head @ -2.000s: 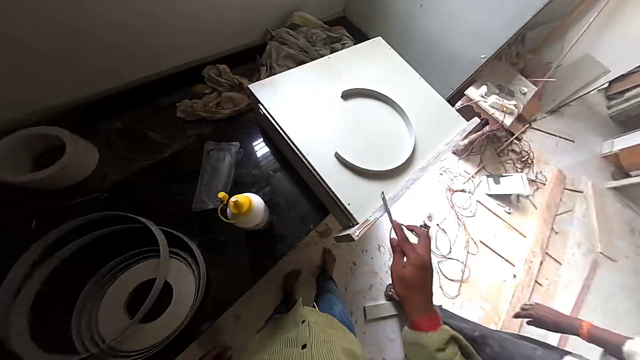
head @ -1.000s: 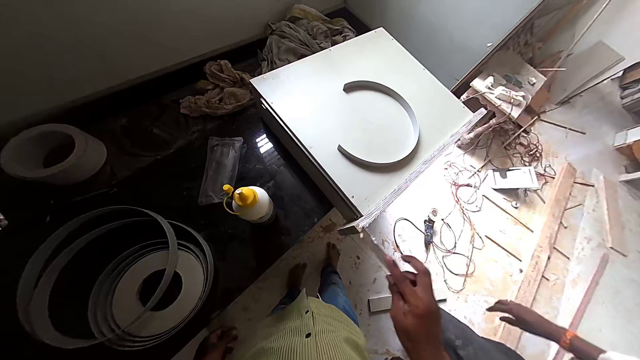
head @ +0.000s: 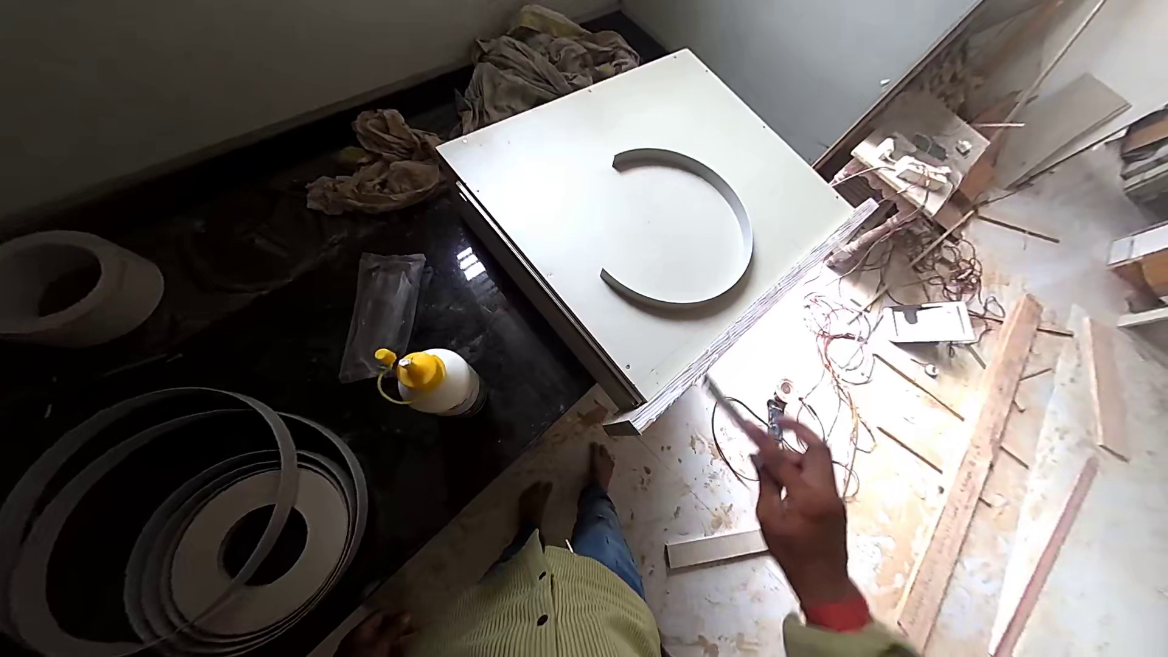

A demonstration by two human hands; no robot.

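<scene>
My right hand (head: 805, 516), with a red band at the wrist, holds a thin, narrow blade-like tool (head: 727, 404). Its tip is close to the layered front edge (head: 762, 319) of a stack of white panels (head: 547, 210); whether they touch is unclear. A curled strip of edge banding (head: 744, 228) stands on edge on the top panel. At the bottom, my left hand (head: 376, 631) is dark and mostly out of frame, near the black counter's edge. On the counter are a white glue bottle with a yellow cap (head: 438, 379) and a coiled roll of banding (head: 196, 584).
A clear plastic packet (head: 383, 315), another roll (head: 78, 287) and crumpled cloths (head: 547, 68) share the black counter. Tangled cables (head: 839, 356), a corded power tool (head: 776, 411), wooden planks (head: 972, 474) and a pale offcut (head: 716, 548) lie on the floor at the right.
My right hand has moved down from beside the panel edge, still holding the thin tool. Another person's hand, at the lower right in both earlier frames, is out of view now.
</scene>
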